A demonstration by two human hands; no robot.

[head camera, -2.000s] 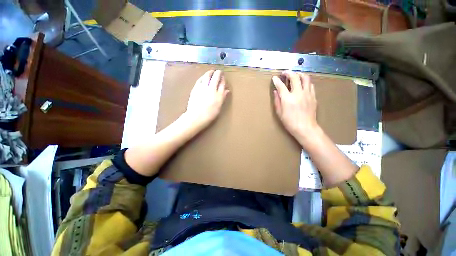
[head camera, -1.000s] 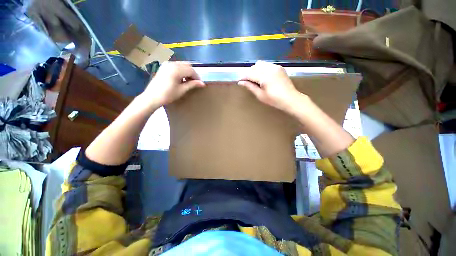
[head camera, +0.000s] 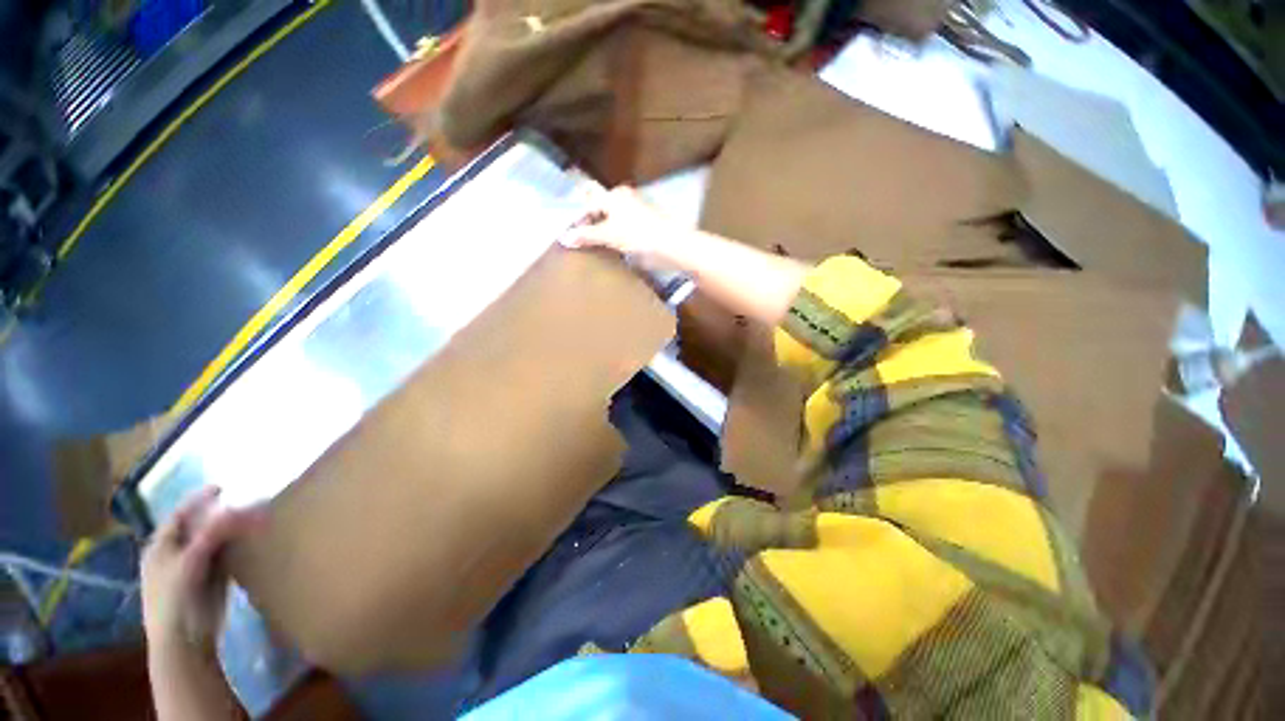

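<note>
A brown bag panel lies slanted over the near part of the pale, shiny press table and over my dark apron. My left hand, blurred, is at the panel's far left corner and holds it by the edge. My right hand holds the panel's far right corner, with the fingertips on its edge. The table's far strip shows between the panel and the dark far rail.
Loose brown panels overlap on the right-hand table. Upright brown pieces stand at the lower right. A soft brown bag shape lies beyond the press table's right end. A tan cardboard box is on the floor at the left.
The view has turned right, bringing in the right-hand table. The panel's far edge has come away from the far rail towards me. My hands have moved apart to its two far corners.
</note>
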